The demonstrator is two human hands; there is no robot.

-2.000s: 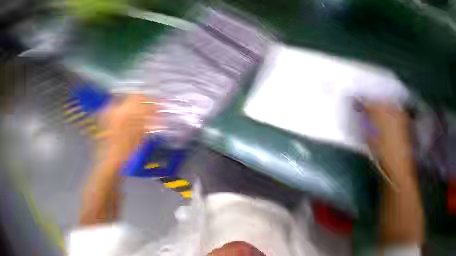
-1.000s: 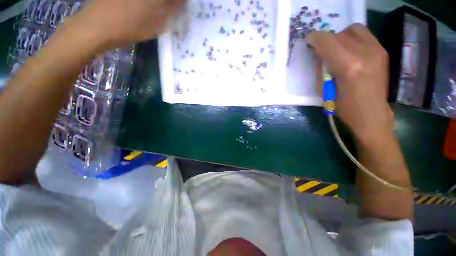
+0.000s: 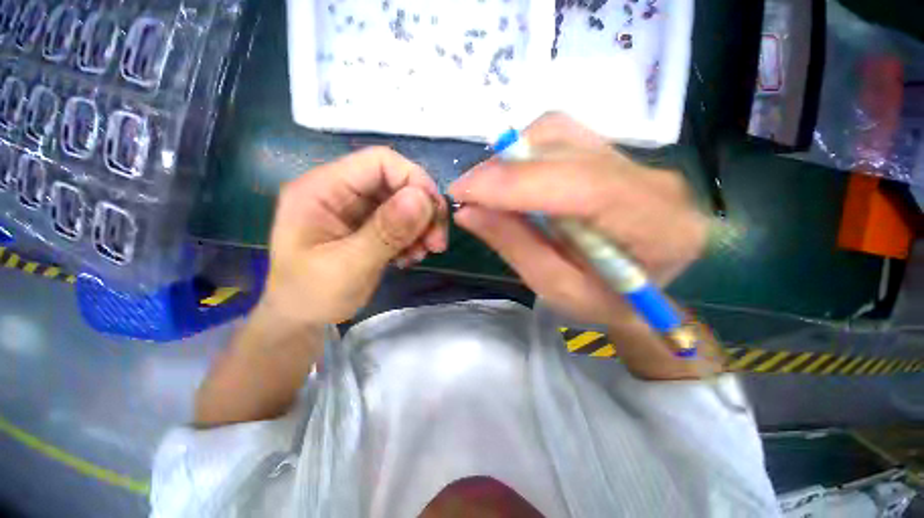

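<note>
My left hand [image 3: 350, 228] and my right hand [image 3: 598, 218] meet at the fingertips over the front of the green bench. A small dark component [image 3: 453, 203] shows between their fingertips; which hand grips it is hard to tell. My right hand also holds the vacuum pick-up pen [image 3: 603, 258], with a pale wrapped barrel and blue ends, lying across the hand. My left fingers are curled together, and what they hold is mostly hidden. The white parts tray [image 3: 405, 123] lies just beyond the hands, with dark components [image 3: 593, 20] scattered in both compartments.
A clear blister tray [image 3: 167, 116] with silver frames in its pockets is at the left. A black box [image 3: 805, 81], a clear plastic bag [image 3: 846, 91] and an orange-red object [image 3: 876, 218] are at the right. A blue stool [image 3: 142, 304] stands below the bench edge.
Both hands have come back from the tray area and together at the bench front. The pen now lies slanted across my right hand. The view has shifted, so the tray sits higher and further left.
</note>
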